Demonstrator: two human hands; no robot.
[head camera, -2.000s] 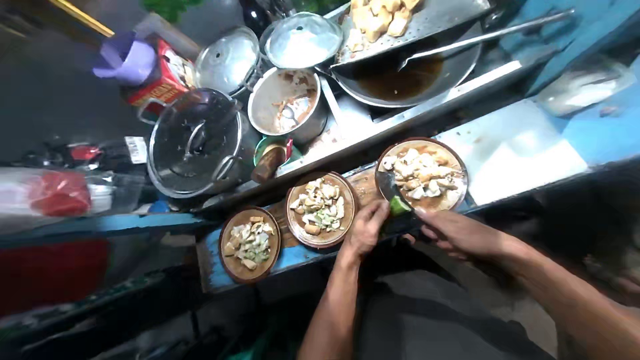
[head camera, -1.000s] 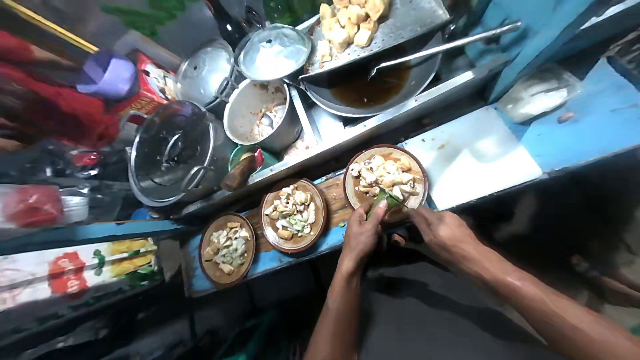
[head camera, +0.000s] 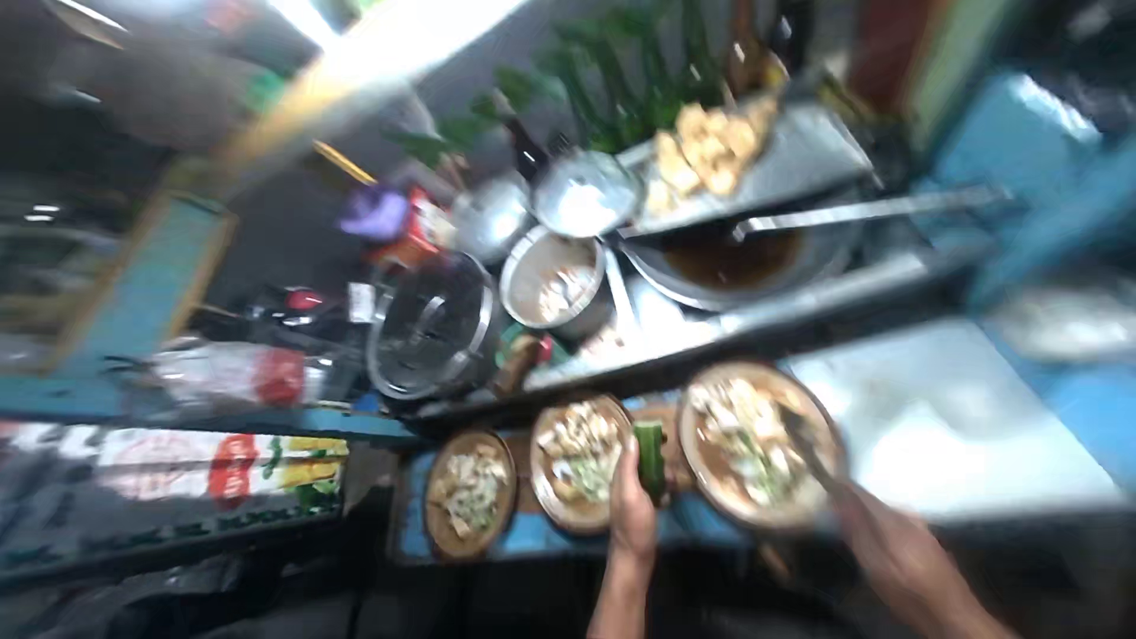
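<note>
My left hand (head camera: 635, 506) holds a piece of cucumber (head camera: 650, 457) upright between the middle plate (head camera: 543, 497) and the right plate (head camera: 830, 426). In my right hand (head camera: 892, 541) is a knife (head camera: 809, 448), blurred, its blade over the food on the right plate. That plate bears pale chopped food with green pieces in brown sauce. Similar food lies on the middle plate and on the left plate (head camera: 435, 510). All three plates stand in a row on a narrow blue and wooden ledge.
Behind the plates are a wok (head camera: 657, 275) with brown liquid and a long-handled ladle (head camera: 879, 209), a metal pot (head camera: 515, 284), a glass-lidded pot (head camera: 377, 355) and a tray (head camera: 816, 160) of fried pieces. A white board (head camera: 958, 426) lies at the right. A printed banner (head camera: 177, 470) hangs at the left.
The cucumber and knife were together at the right plate's near edge; now the cucumber is left of that plate and the knife over its food. Green pieces now show there. The view has swung widely.
</note>
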